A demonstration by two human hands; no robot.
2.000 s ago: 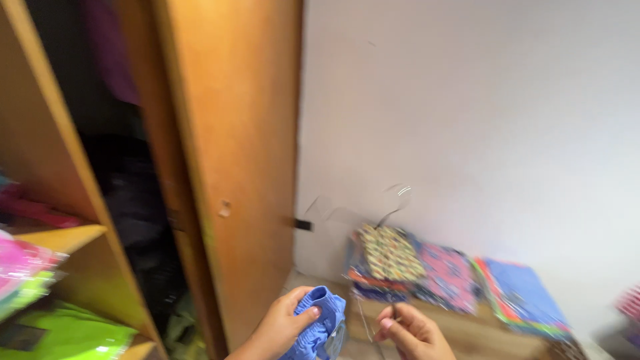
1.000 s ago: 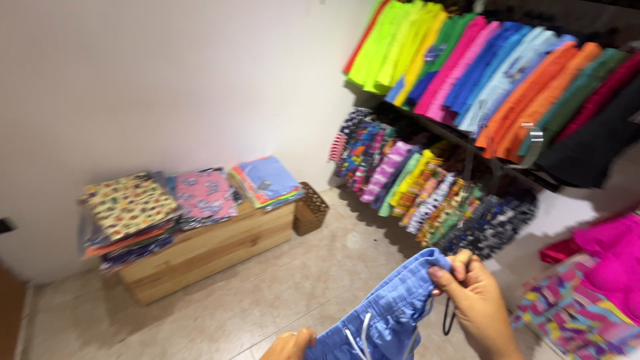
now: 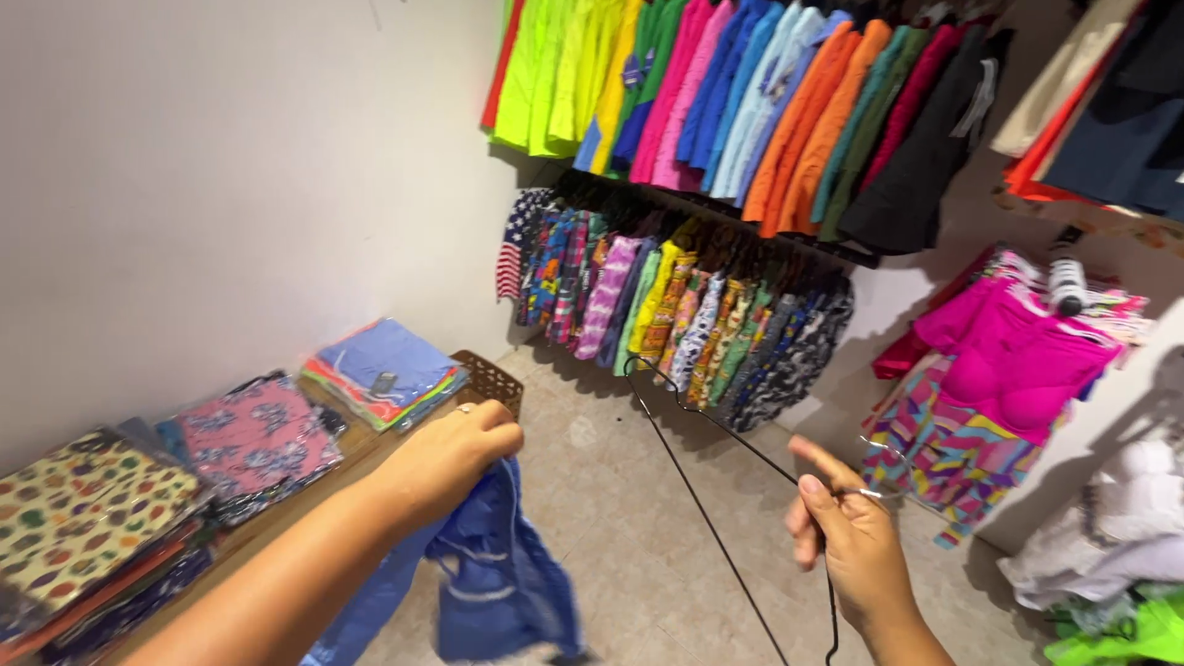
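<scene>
My left hand (image 3: 462, 462) grips a pair of blue shorts (image 3: 499, 573) near the waistband. The shorts hang down in folds, with a pale drawstring showing. To the right, my right hand (image 3: 837, 523) holds a thin black wire hanger (image 3: 708, 518) between thumb and fingers, its hook pointing up and its lower part cut off by the frame's bottom edge. A second, clear hanger hook (image 3: 888, 453) shows at the same hand. Shorts and black hanger are apart.
A wooden bench (image 3: 356, 472) at left bears stacks of folded, bagged clothes (image 3: 388, 361). Behind it stands a brown woven-pattern basket (image 3: 490, 379). Colorful shorts (image 3: 721, 102) hang on two wall rails, and pink swimwear (image 3: 1017, 351) hangs at right.
The shorts, held between both hands a second ago, now hang from my left hand alone. My right hand has let go of them and holds the black hanger up. The view has swung right since two seconds ago.
</scene>
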